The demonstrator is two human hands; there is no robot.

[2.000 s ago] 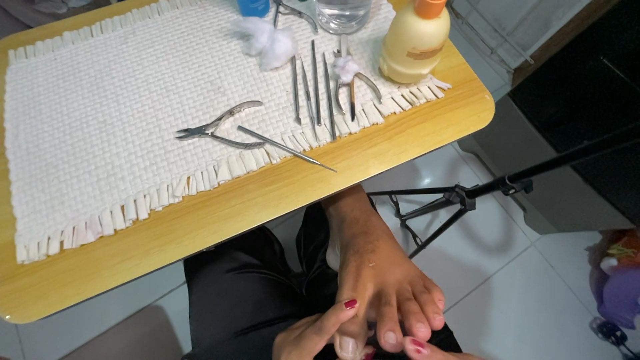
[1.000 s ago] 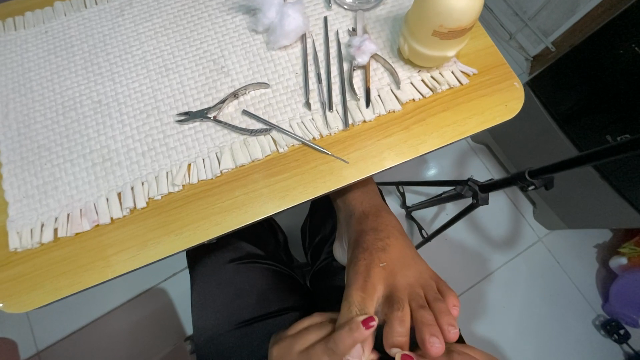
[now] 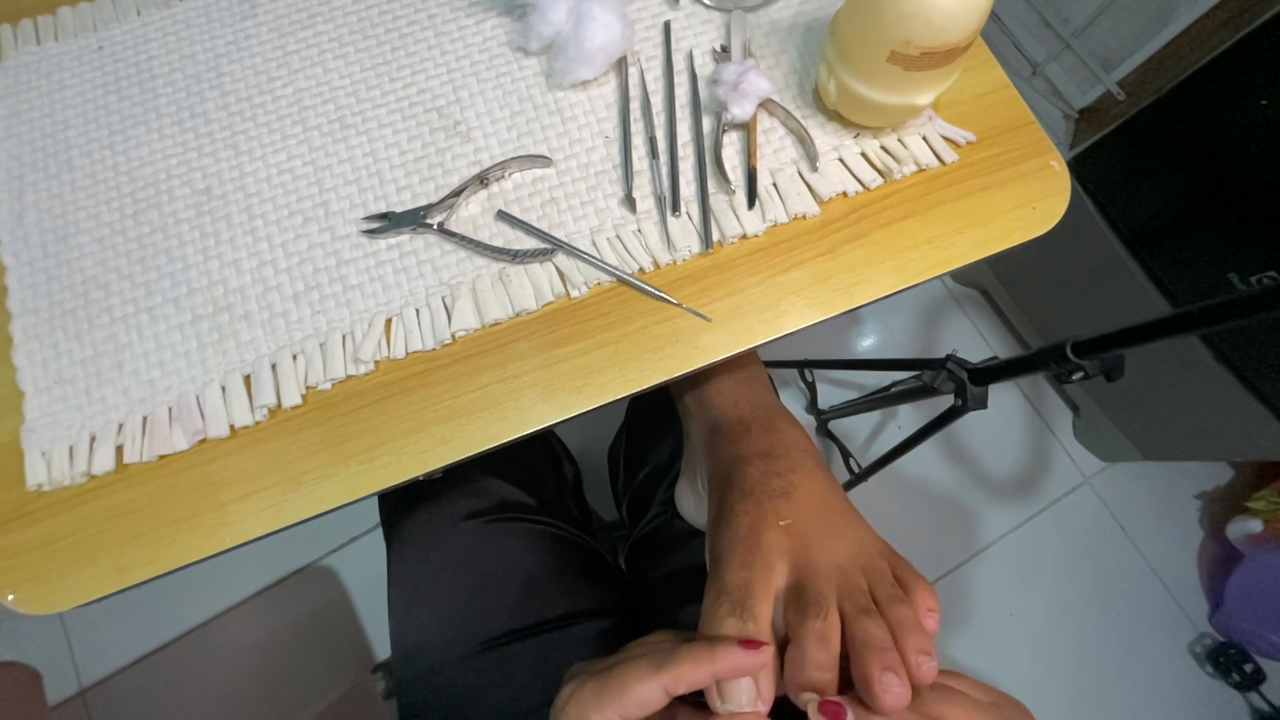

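Observation:
A bare foot [image 3: 800,520] rests below the table edge, its toes toward the bottom of the view. My left hand [image 3: 655,680] holds the big toe, its red-nailed thumb lying across it. My right hand [image 3: 930,700], partly cut off by the lower edge, touches the smaller toes from beneath, with a red thumbnail near the second toe. On the white woven mat [image 3: 250,250] lie an open cuticle nipper [image 3: 430,215] and a thin metal manicure tool [image 3: 600,263] that reaches over the table edge. Several metal tools [image 3: 672,120] lie side by side farther right.
A wooden-topped table [image 3: 400,410] spans the upper view. On it are cotton wool [image 3: 575,35], a cotton-tipped stick [image 3: 752,160] over another plier-like tool [image 3: 795,130], and a cream-coloured bottle [image 3: 900,60]. A black tripod stand [image 3: 960,380] is right of the foot. A purple object [image 3: 1250,600] lies at far right.
My left thumb has shifted across the big toe, whose nail shows again below it. My right hand remains by the smaller toes. The view has moved closer to the table.

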